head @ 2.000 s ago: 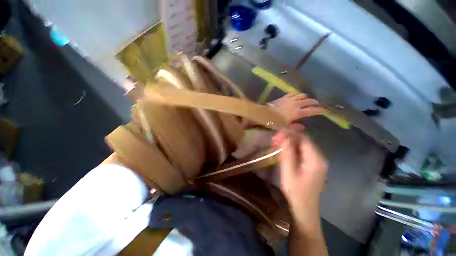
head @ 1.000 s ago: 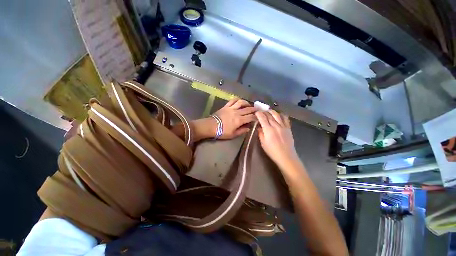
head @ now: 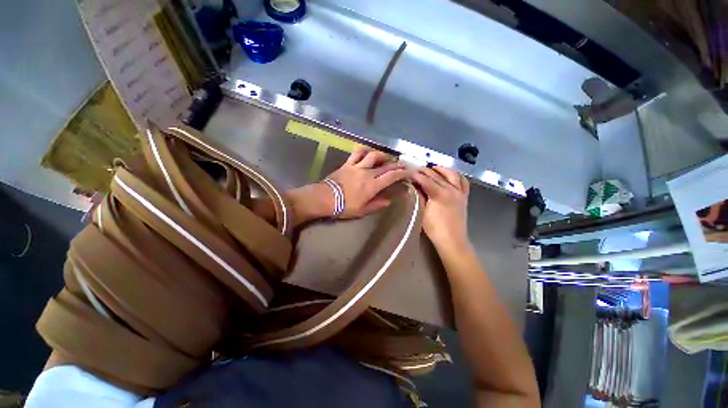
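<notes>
A long brown strap (head: 383,267) with a white line curves up from the pile to the bar. Its whitish end (head: 414,160) lies at the metal press bar (head: 351,132). My left hand (head: 369,185) rests on the grey work plate (head: 471,275), fingertips at the left side of the strap end. My right hand (head: 441,202) has its fingertips on the strap's end from the right. Both hands hold the strap there; the exact finger contact is partly hidden. A thick looped strap bundle (head: 172,263) hangs over my left forearm.
Yellow guide tape (head: 322,143) marks the plate. Black knobs (head: 468,152) stand behind the bar. The pale tray holds a thin dark strip (head: 386,82), a blue cup (head: 259,41) and a tape roll (head: 285,8). More straps (head: 399,344) lie between body and plate. A photo sheet (head: 702,215) hangs right.
Both hands have come together at the bar with the strap end, after being apart over the plate earlier. In the last second, the whitish end has moved against the bar. The view has shifted.
</notes>
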